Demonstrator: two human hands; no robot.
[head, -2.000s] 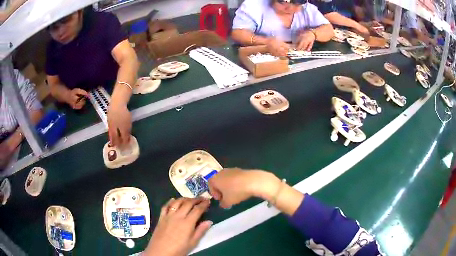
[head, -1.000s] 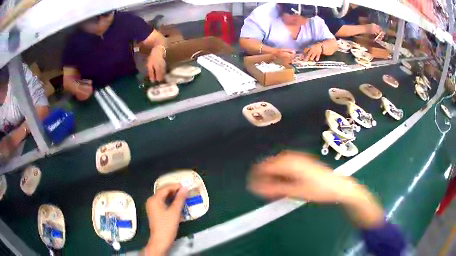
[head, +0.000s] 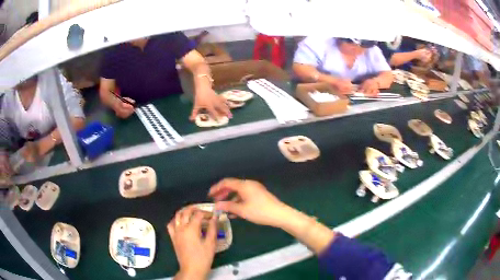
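Note:
An open cream housing half (head: 226, 240) lies on the dark green belt in front of me, with a blue block (head: 221, 234) showing inside. My left hand (head: 192, 235) is over its left part, fingers bent at its upper edge. My right hand (head: 241, 202) reaches in from the right, its fingertips at the upper part of the same housing. Something small and pale may be between the fingers; I cannot tell what. The fingers hide most of the housing's inside.
Open housings with blue boards lie to the left (head: 132, 242) and far left (head: 65, 245). Cover shells (head: 137, 181) lie along the far side. More housings (head: 378, 185) overlap at right. Workers sit opposite, near a blue bin (head: 95, 140), label sheets (head: 159, 126) and a carton (head: 327, 105).
My right hand has come back left from over the near rail to the housing. My left hand stays at it. The worker opposite now has a hand on a cover.

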